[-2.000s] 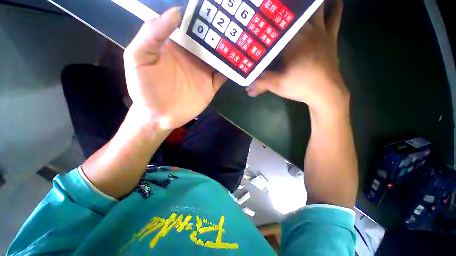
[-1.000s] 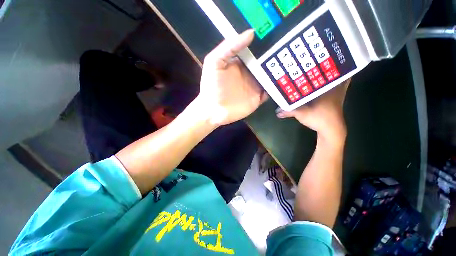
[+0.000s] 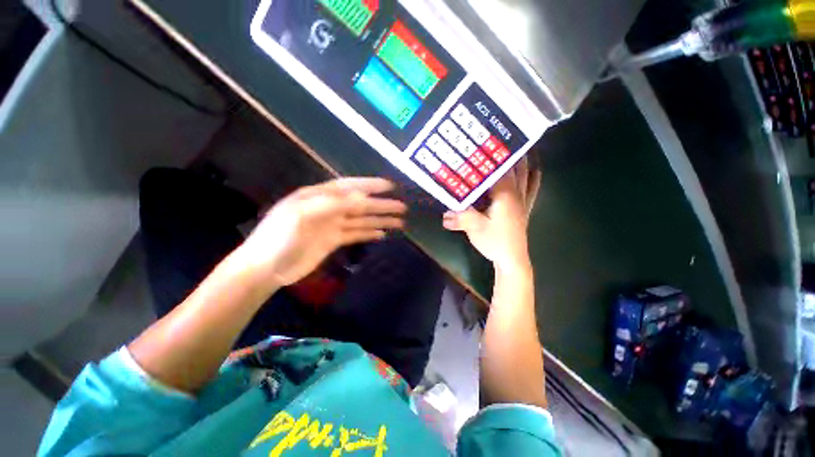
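The white digital scale (image 3: 407, 147) stands at the top centre on the dark green bench, its corner towards me. Its display (image 3: 402, 73) shows lit green, red and blue windows, and its keypad (image 3: 465, 143) has white and red keys. My right hand (image 3: 500, 214) is at the scale's near right corner, thumb at the front, the other fingers partly hidden behind the edge. My left hand (image 3: 326, 223) is off the scale, just below its front edge, empty with fingers extended and slightly blurred.
Dark blue product boxes (image 3: 645, 321) stand on the green bench (image 3: 590, 232) at the lower right. A signal light (image 3: 760, 25) on a metal stem is at the top right. A black cord (image 3: 134, 67) runs along the grey machine (image 3: 54, 214) at left. Dark racked items are at far right.
My left hand has let go of the scale and moved down and left. More of the display and pan now shows. My right hand stays at the scale's corner.
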